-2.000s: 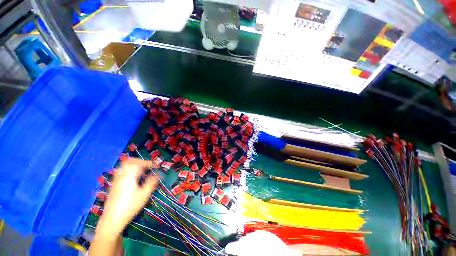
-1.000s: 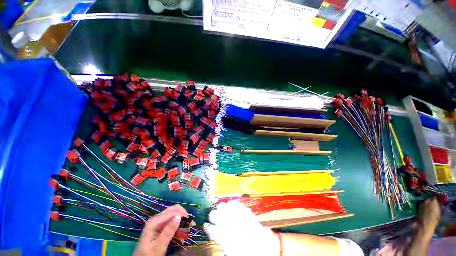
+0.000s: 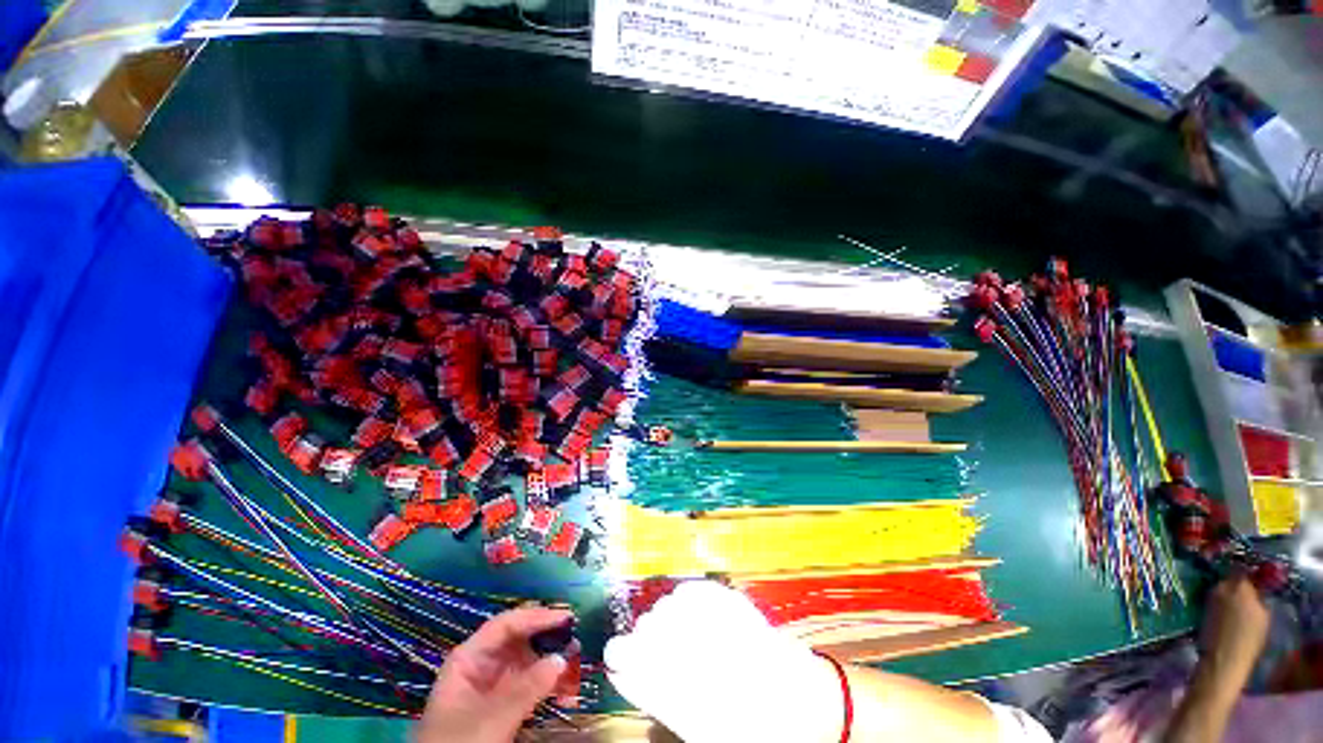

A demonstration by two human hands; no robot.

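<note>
My left hand (image 3: 501, 678), bare, is at the lower middle and holds a small black-and-red connector housing (image 3: 553, 639) between thumb and fingers. My right hand (image 3: 714, 661), in a white glove with a red band at the wrist, lies just right of it over the left ends of the red wires (image 3: 900, 594). Its fingertips are blurred in white glare, so I cannot tell whether they grip a wire. Yellow wires (image 3: 798, 537) lie just beyond the red ones. Loose connector housings (image 3: 462, 363) are heaped beyond my left hand.
A blue bin (image 3: 90, 436) stands at the left edge. Wired connectors (image 3: 189, 459) fan out at lower left; another bunch (image 3: 1085, 421) lies at right. Cardboard dividers (image 3: 849, 353) separate wire rows. Another person's hand (image 3: 1236, 617) is at lower right, near a compartment tray (image 3: 1216, 392).
My left hand has gone from the wired connectors at left to beside my gloved hand, and now holds a housing. My right hand has come fully into view. The camera view has shifted.
</note>
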